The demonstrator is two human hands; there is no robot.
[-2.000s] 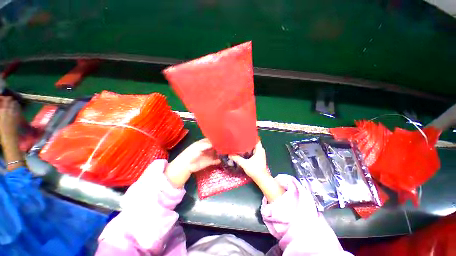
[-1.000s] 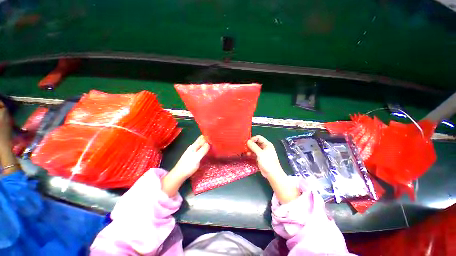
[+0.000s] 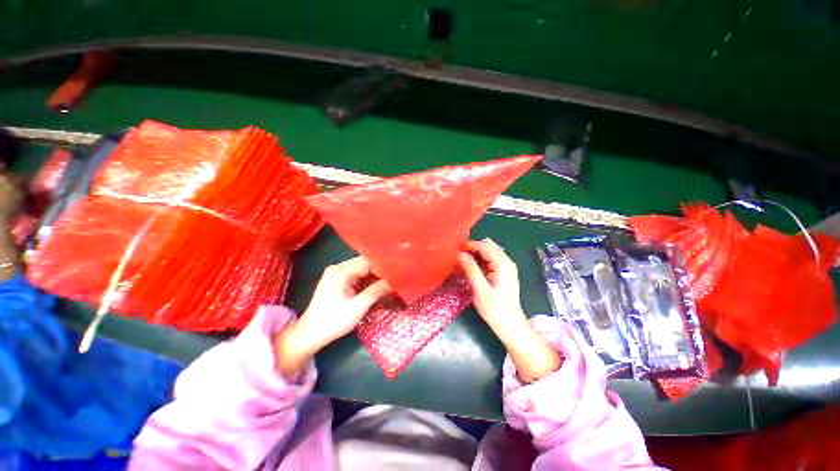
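Note:
A red bubble bag (image 3: 410,216) is held up in front of me, its wide end tilted up to the right and its lower end narrow. My left hand (image 3: 345,292) pinches its lower left edge. My right hand (image 3: 488,269) holds its lower right edge. Darker red bubble bags (image 3: 414,327) lie on the bench below it. No dark unit shows in the held bag. Two bagged units, the left one (image 3: 592,299) and the right one (image 3: 659,313), lie side by side to the right.
A tied bundle of bubble bags (image 3: 184,230) lies left. A loose bundle (image 3: 769,290) lies right. Dark packets and a red packet (image 3: 83,81) are on the green conveyor (image 3: 249,115). A person's blue sleeve (image 3: 64,368) is at far left.
The held bag has tilted and its upper edge now slants up to the right; it stands less tall than at first. The dark pieces seen between my hands at first no longer show.

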